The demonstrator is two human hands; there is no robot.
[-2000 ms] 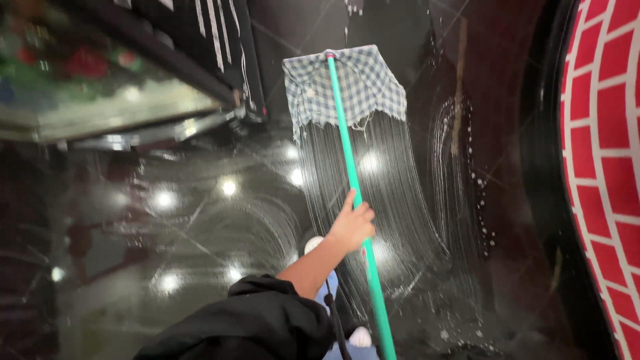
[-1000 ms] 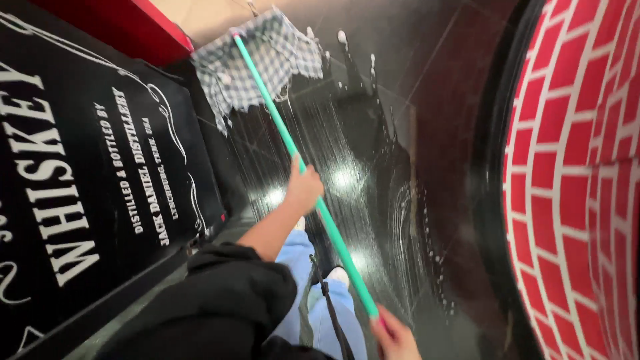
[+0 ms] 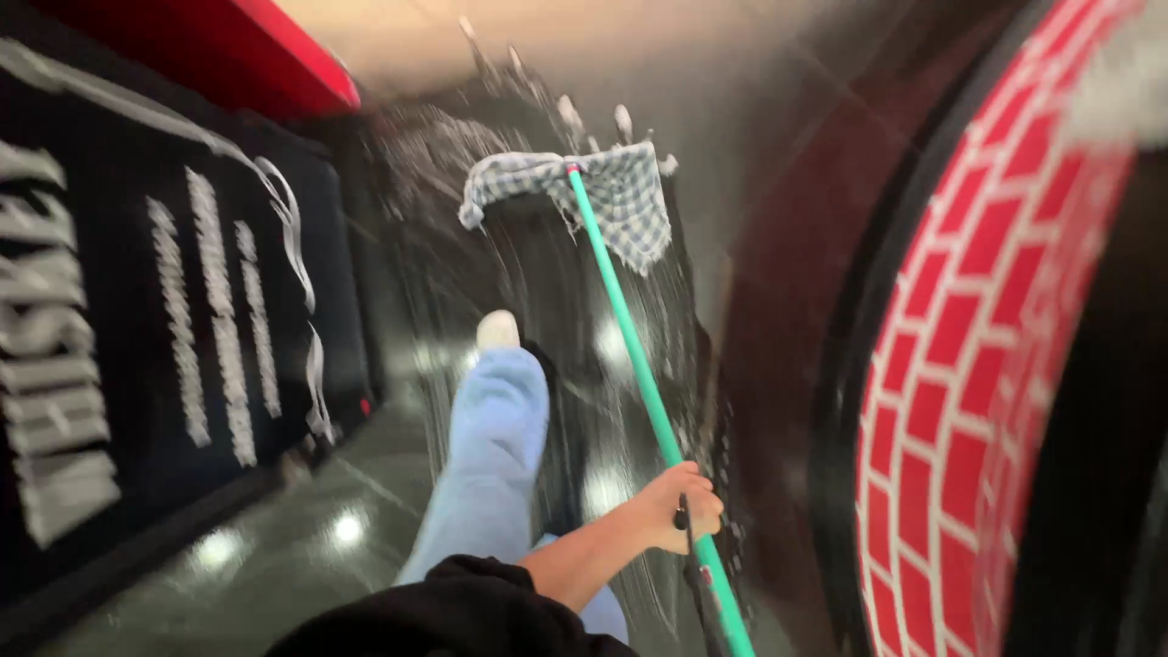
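Observation:
My left hand (image 3: 680, 507) is closed around the green pole (image 3: 630, 328) of a floor squeegee or mop. A grey-and-white checked cloth (image 3: 630, 205) is draped over the head at the pole's far end and lies on the dark, wet tiled floor. Its left part is bunched and its right part hangs in a point. White suds (image 3: 570, 114) lie on the floor just beyond the cloth. The lower end of the pole runs out of the bottom of the view, and my right hand is out of view.
On the left stands a black box-shaped display (image 3: 205, 301) with white lettering, beside a red edge (image 3: 301, 55). A curved red brick-patterned structure (image 3: 949, 365) with a black base rises on the right. My leg in light blue trousers (image 3: 497, 438) is stretched forward, near the cloth.
The cloth has been pushed from beside the red edge to the right and its left part has bunched. One foot has stepped forward. My right hand, on the pole a second ago, has left the view.

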